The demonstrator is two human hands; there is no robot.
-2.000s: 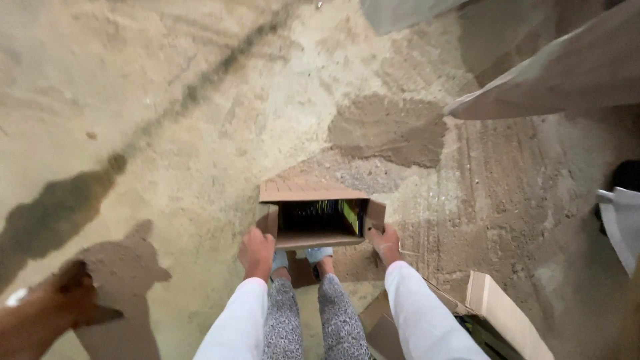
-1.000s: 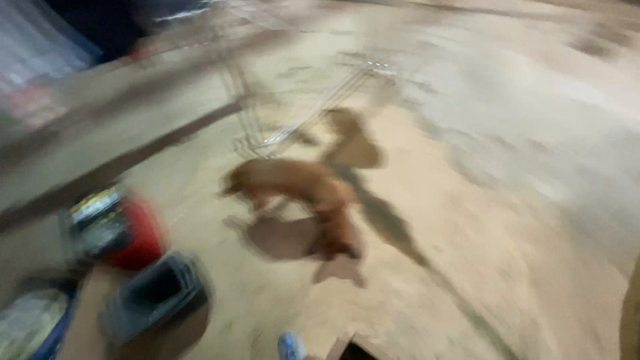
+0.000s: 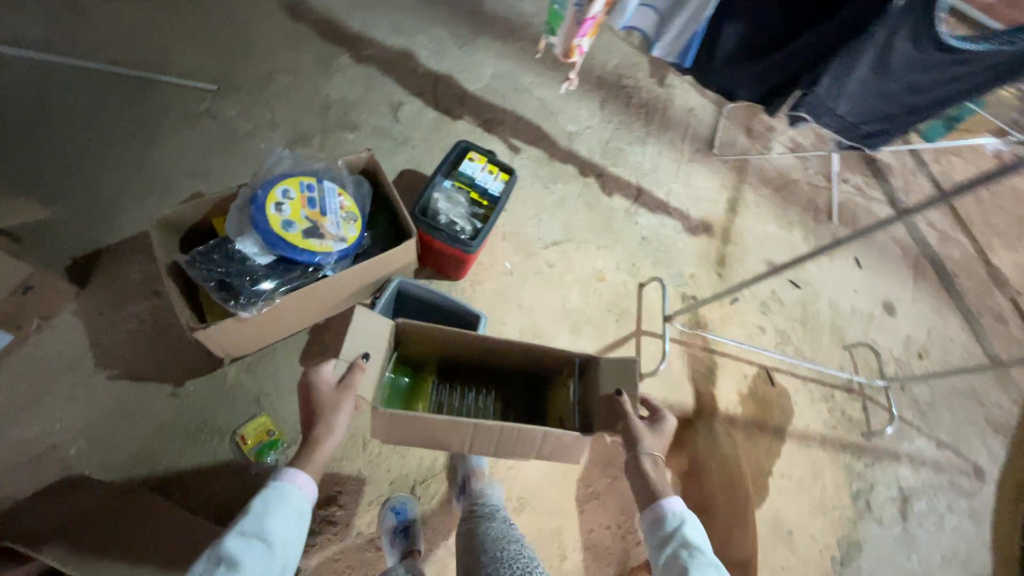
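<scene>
A long open cardboard box (image 3: 480, 438) hangs between my hands above the floor. Green and yellow packaged items and a row of thin upright pieces show inside it. My left hand (image 3: 328, 400) grips its raised left end flap, thumb on the inner face. On the other end flap, my right hand (image 3: 644, 428) has its thumb inside and its fingers outside. Just beyond the box is a grey plastic bin (image 3: 432, 306), partly hidden by it.
To the left stands a larger cardboard box (image 3: 312, 308) holding a round blue item (image 3: 308, 220) in plastic. A red bin (image 3: 448, 260) with packages is beside it. A small yellow-green package (image 3: 260, 438) lies on the floor. A metal rack (image 3: 768, 352) stands right, with clothes (image 3: 800, 56) beyond.
The view has swung widely. The box in my hands is now near the bins and the rack. My hands hold its end flaps, as two seconds ago.
</scene>
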